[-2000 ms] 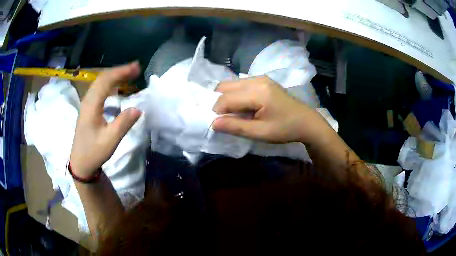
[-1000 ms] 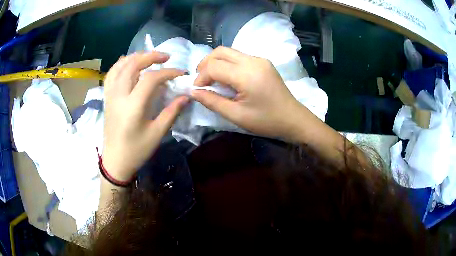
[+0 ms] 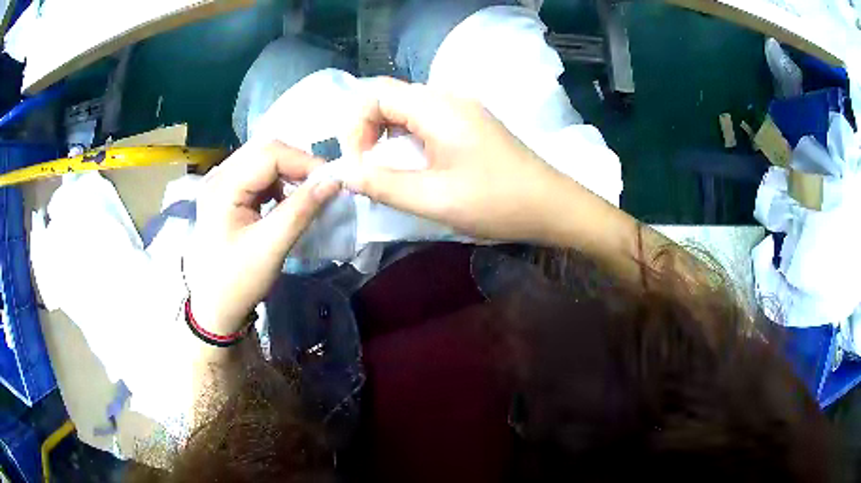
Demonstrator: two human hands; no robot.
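Observation:
White garment pieces (image 3: 572, 156) lie spread over my lap, reaching from below my hands up over both knees. My left hand (image 3: 255, 226), with a dark red band at the wrist, pinches an edge of the white cloth between thumb and fingers. My right hand (image 3: 463, 174) pinches the same edge close beside it, its thumb and fingertips almost touching the left ones. A small dark grey-blue patch (image 3: 327, 149) shows between the hands; I cannot tell what it is. The exact fold between the fingertips is blurred and partly hidden.
At left, a white bundle (image 3: 94, 274) lies on cardboard (image 3: 80, 377) beside a yellow tube (image 3: 123, 159). At right, white pieces (image 3: 817, 245) with tan pieces lie in a blue bin (image 3: 814, 363). The white table's edge (image 3: 132, 52) curves across the top. Loose hair covers the lower part.
My left hand came in from the left and now pinches the cloth at my right fingertips. The cloth between them was drawn nearer my body. The view shifted, showing less table and more lap.

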